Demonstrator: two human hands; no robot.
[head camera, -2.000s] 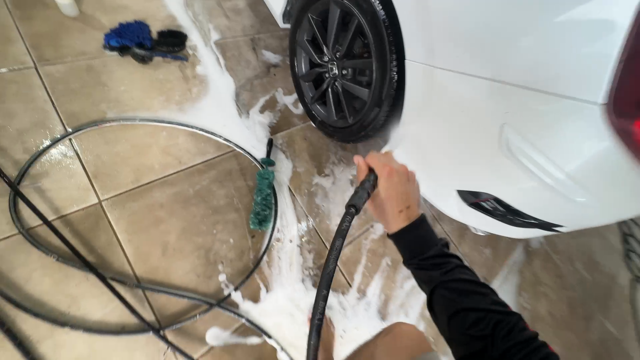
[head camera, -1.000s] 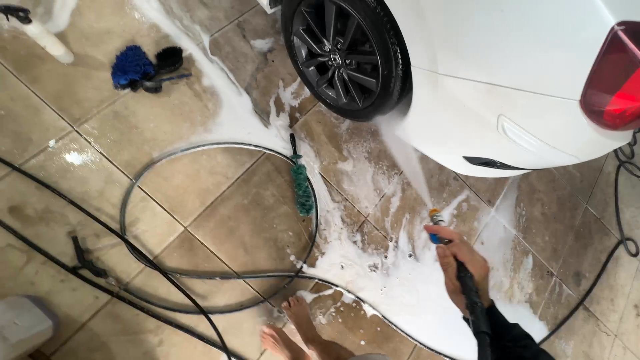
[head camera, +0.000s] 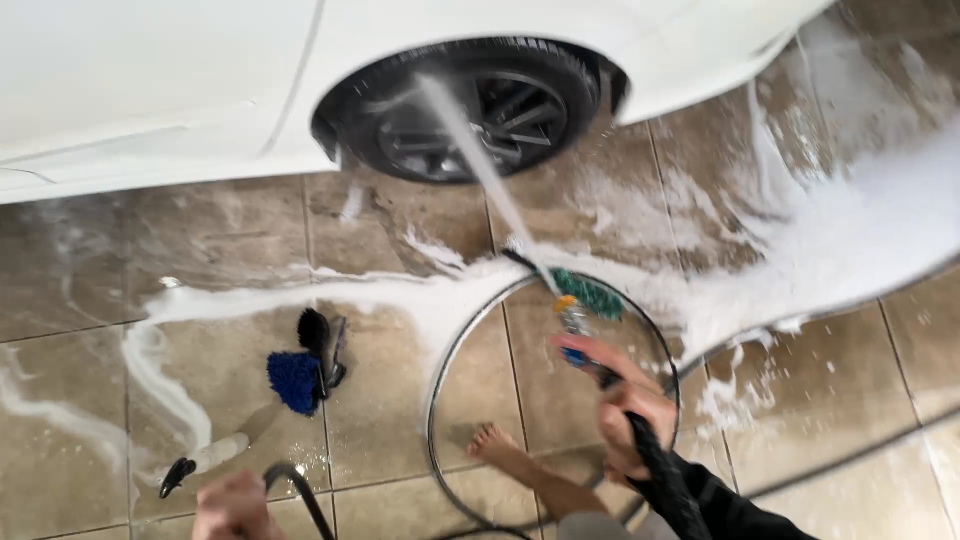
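Observation:
My right hand (head camera: 630, 405), in a black sleeve, grips a pressure washer gun (head camera: 589, 360) with an orange nozzle tip. A jet of water (head camera: 487, 172) runs from it to the tyre and dark alloy wheel (head camera: 472, 120) of a white car (head camera: 187, 82). At the bottom left, my left hand (head camera: 234, 506) is closed around a black hose (head camera: 300, 487), blurred and partly cut off by the frame edge. Just past the nozzle a green wheel brush (head camera: 589, 294) lies on the floor.
A hose loop (head camera: 431, 405) lies around my bare foot (head camera: 491, 442) on the wet tiles (head camera: 405, 427). White foam (head camera: 840, 240) spreads on the right. A blue microfibre brush (head camera: 292, 382), a black brush (head camera: 313, 330) and a whitish spray bottle (head camera: 217, 452) are on the left.
The view has turned and shifted strongly along the car. The water jet, earlier at the bodywork behind the wheel, now hits the wheel. My left hand has come into view with the hose.

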